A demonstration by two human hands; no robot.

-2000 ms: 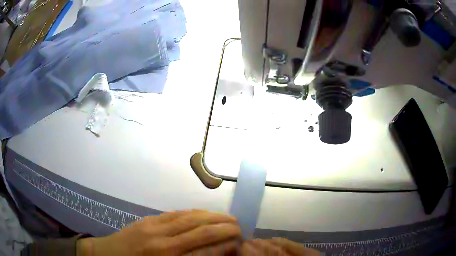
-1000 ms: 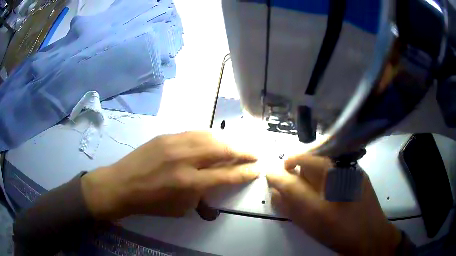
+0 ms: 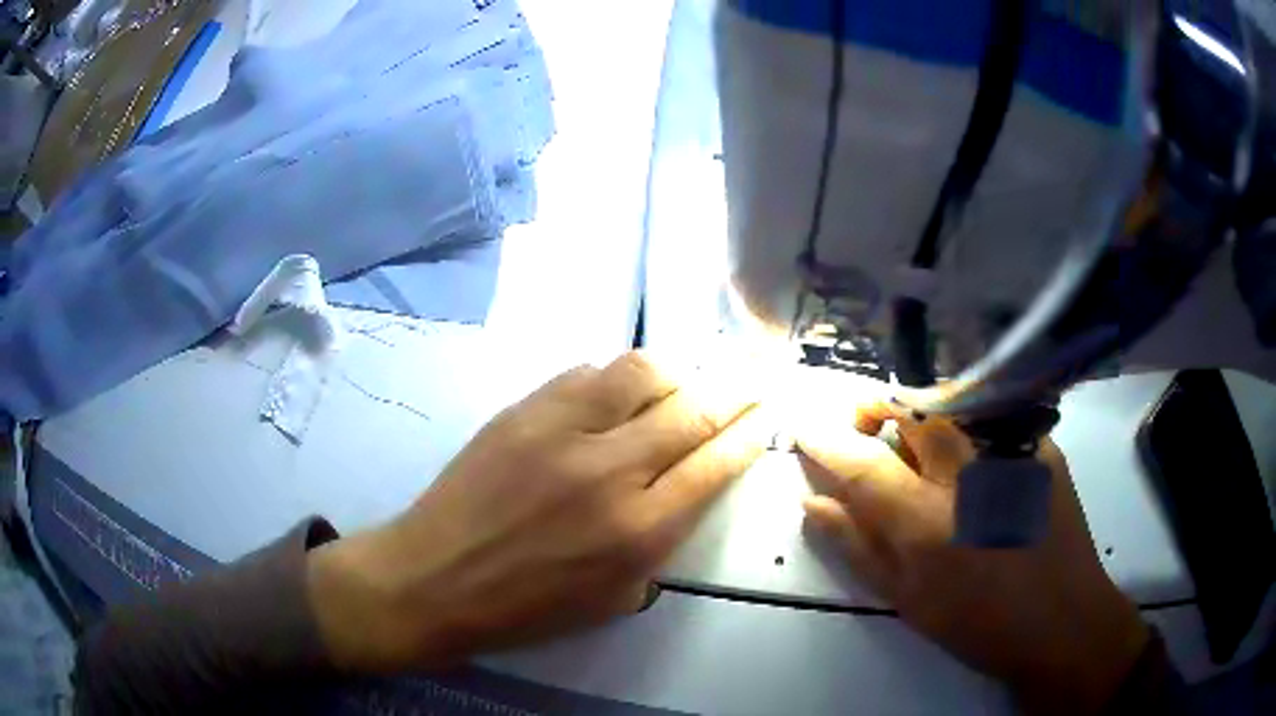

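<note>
The white sewing machine head point(image 3: 854, 182) with a blue stripe stands at the upper right. Its presser foot area is in bright lamp glare. My left hand point(image 3: 560, 504) lies palm down on the machine bed point(image 3: 742, 546), fingertips pointing to the needle area. My right hand point(image 3: 980, 546) lies on the bed from the right, partly behind the dark ribbed knob point(image 3: 1002, 499), its fingertips close to the left ones. Any fabric under the fingertips is washed out by glare, so I cannot tell whether either hand holds it.
A heap of light blue cut pieces point(image 3: 322, 168) lies at the upper left, with a crumpled white scrap point(image 3: 298, 336) and loose threads beside it. A flat dark oblong, perhaps a phone point(image 3: 1210, 511), lies at the right. A ruler tape point(image 3: 119, 539) follows the near edge.
Both hands have moved from the near table edge up to the needle area. The light blue strip seen between them earlier no longer shows. The view has shifted closer to the machine head.
</note>
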